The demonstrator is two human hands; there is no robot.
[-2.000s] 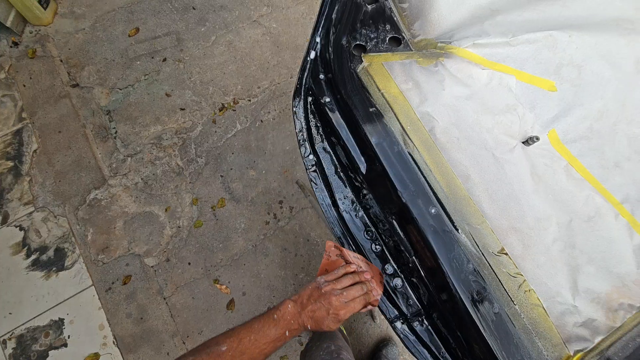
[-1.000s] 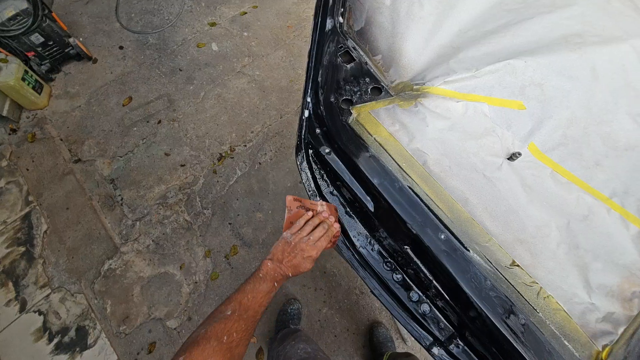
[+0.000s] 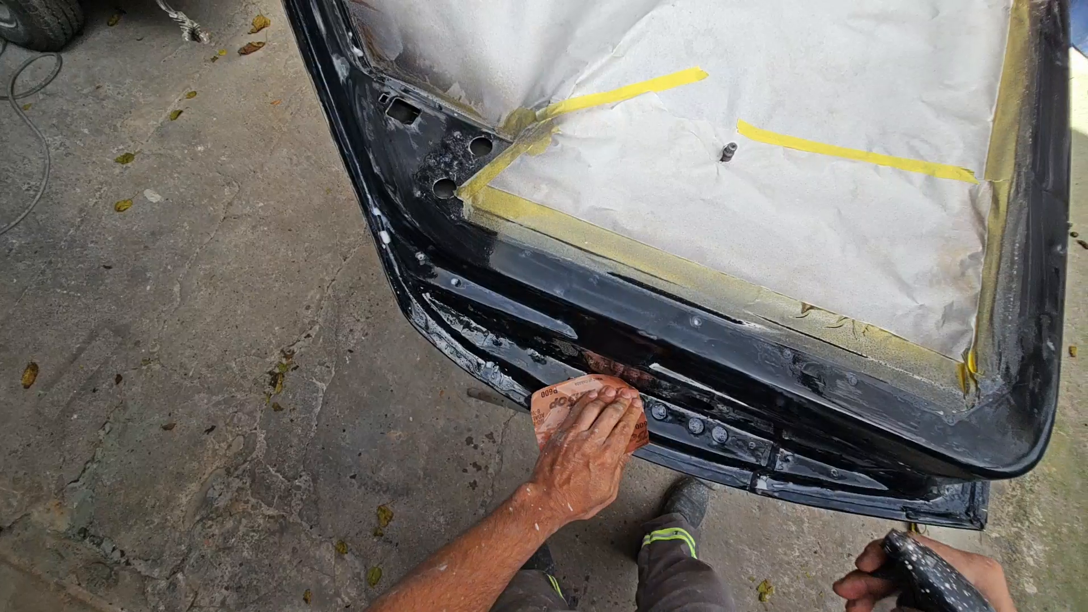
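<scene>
My left hand [image 3: 586,459] presses an orange sheet of sandpaper [image 3: 557,406] flat against the lower edge of a black vehicle door panel [image 3: 527,280]. The panel looks wet there, with whitish residue along its rim. Its inner area is covered by white masking paper [image 3: 807,221], bordered with yellow masking tape [image 3: 612,246]. At the bottom right my right hand [image 3: 960,565] is closed around a black, white-speckled object [image 3: 931,574], possibly a spray bottle's head; its lower part is out of view. That hand is below the panel's right corner, apart from it.
The panel hangs or rests above a cracked concrete floor [image 3: 212,340] with scattered leaves. A grey hose or cable [image 3: 34,127] curves at the left. A tyre [image 3: 38,21] stands at the top left. My shoe [image 3: 687,500] is under the panel's edge.
My left hand has moved with the sandpaper along the panel's edge, toward the row of round fittings. My right hand with the black object has come into view. The view has shifted and turned.
</scene>
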